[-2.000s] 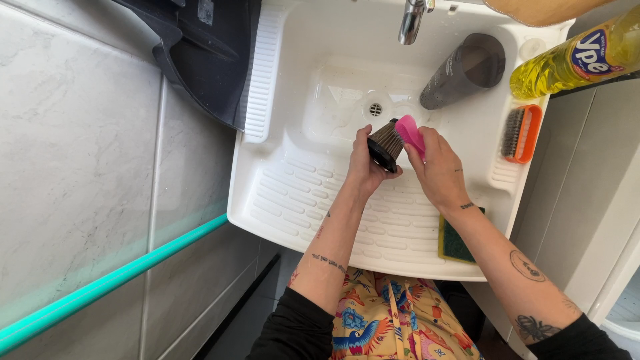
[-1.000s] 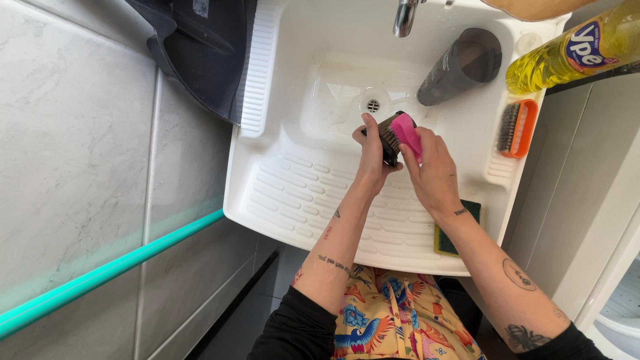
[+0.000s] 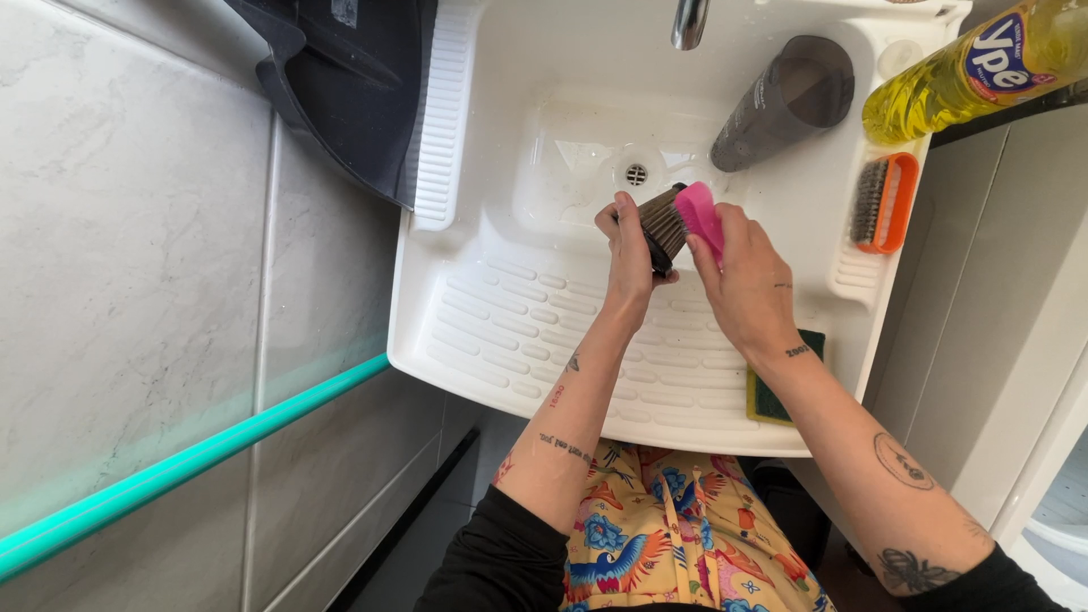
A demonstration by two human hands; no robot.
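Note:
My left hand (image 3: 629, 255) holds a small pleated cone-shaped filter (image 3: 663, 223) with black ends, tilted over the ribbed slope of a white laundry sink (image 3: 476, 255). In my right hand (image 3: 748, 280) is a pink brush (image 3: 700, 219), whose bristle side lies against the filter's pleats. The drain (image 3: 636, 174) shows just beyond my left fingertips. A grey translucent plastic container (image 3: 778, 106) leans in the basin to the right, away from both hands. Part of the filter is hidden by my left fingers.
A chrome faucet (image 3: 689, 24) hangs over the basin. On the right rim are an orange brush (image 3: 886, 202) and a yellow Ypê detergent bottle (image 3: 960, 81). A green-yellow sponge (image 3: 775, 404) lies under my right forearm. A dark plastic piece (image 3: 357, 93) overhangs the left rim; a teal pole (image 3: 195, 455) slants below.
The filter in my left hand has turned, so more of its pleated side shows than one second ago. Both hands keep their hold, and the pink brush remains at the filter.

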